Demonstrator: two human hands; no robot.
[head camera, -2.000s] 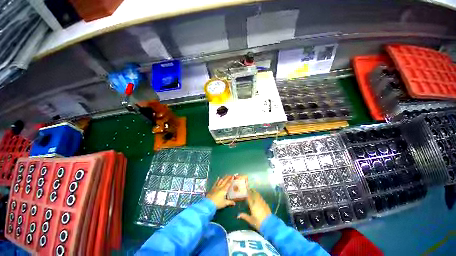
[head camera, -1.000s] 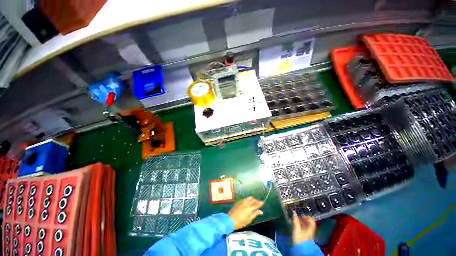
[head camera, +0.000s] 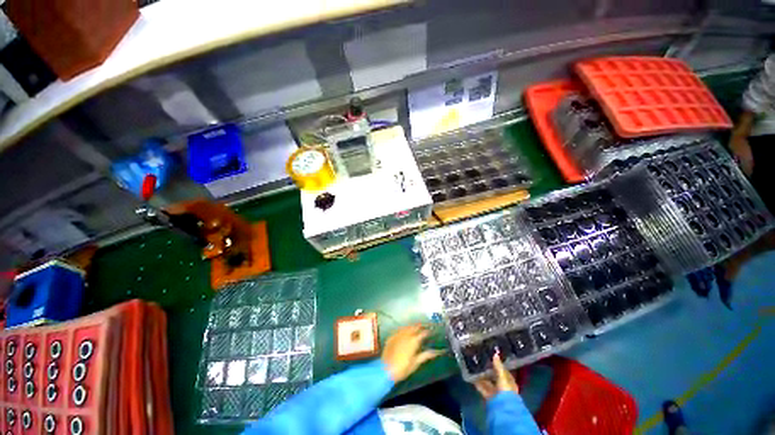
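Observation:
The square jig (head camera: 356, 336), orange-brown with a pale centre, lies on the green mat. My left hand (head camera: 408, 351) is just right of it, fingers spread, with nothing seen in it. My right hand (head camera: 496, 381) is at the near edge of a clear blister tray (head camera: 476, 280), a finger over its nearest row of dark round modules (head camera: 520, 341). Whether it holds one is too blurred to tell. The tray's far rows look pale, its near rows dark. Another clear tray (head camera: 259, 344), with no dark modules seen in it, lies left of the jig.
Red-orange foam trays (head camera: 59, 365) stand at left, below a blue device (head camera: 44, 293). A toggle-clamp fixture (head camera: 229, 246) and white box (head camera: 367, 200) stand behind. More filled trays (head camera: 599, 255) are at right. A red stool (head camera: 586, 399) is below; another person's arm (head camera: 743, 136) shows far right.
Both hands have left the jig, which lies uncovered. My right hand has moved right to the filled tray's near edge. The view has shifted rightward.

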